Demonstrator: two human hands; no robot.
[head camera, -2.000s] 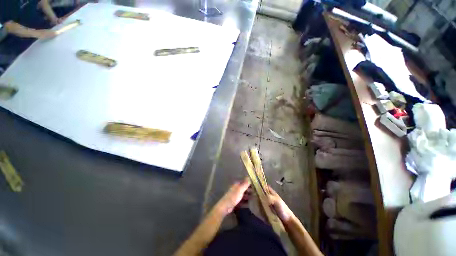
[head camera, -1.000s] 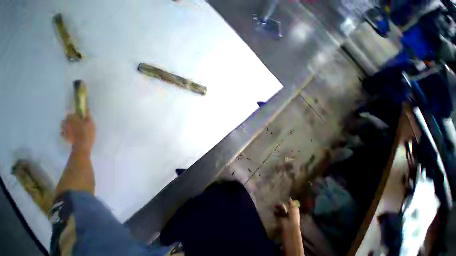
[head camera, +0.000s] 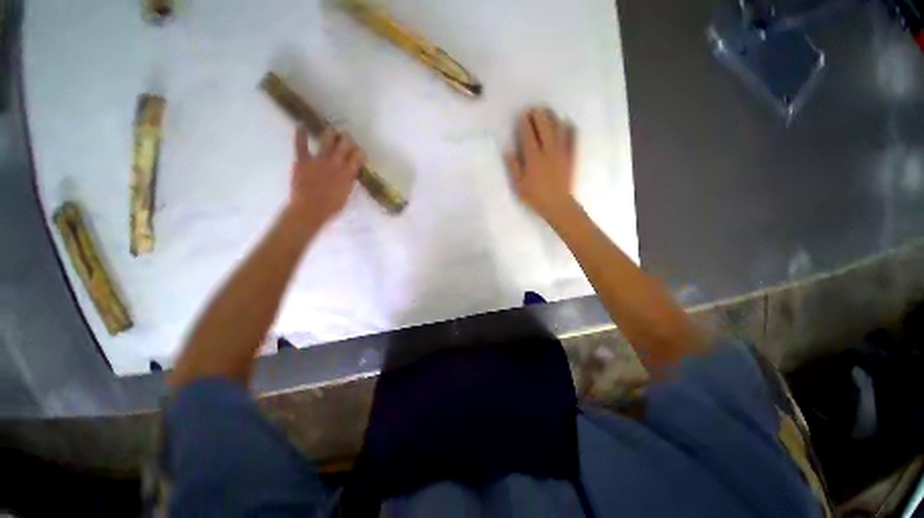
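Note:
The white paper marker (head camera: 446, 228) covers the lay, and small dark tabs show along its near edge. My left hand (head camera: 326, 177) is on a long brown-yellow cloth weight (head camera: 381, 189) lying slantwise on the paper, with its fingers over the bar's middle. My right hand (head camera: 544, 162) is slightly blurred, palm down on the paper, empty with fingers apart. Another cloth weight (head camera: 431, 56) lies up and left of my right hand. Two more weights, a middle one (head camera: 147, 174) and an outer one (head camera: 93, 268), lie at the left.
The grey metal table (head camera: 740, 192) extends to the right of the paper. A clear plastic plate (head camera: 775, 66) lies on it at the upper right. Another weight (head camera: 158, 9) is cut off at the top. The table's near edge runs across in front of my body, with floor and dark items at lower right.
The view has turned to face the table squarely. My right hand, earlier beyond the table edge holding weights, is now empty on the paper. My left hand is now across the middle of a weight.

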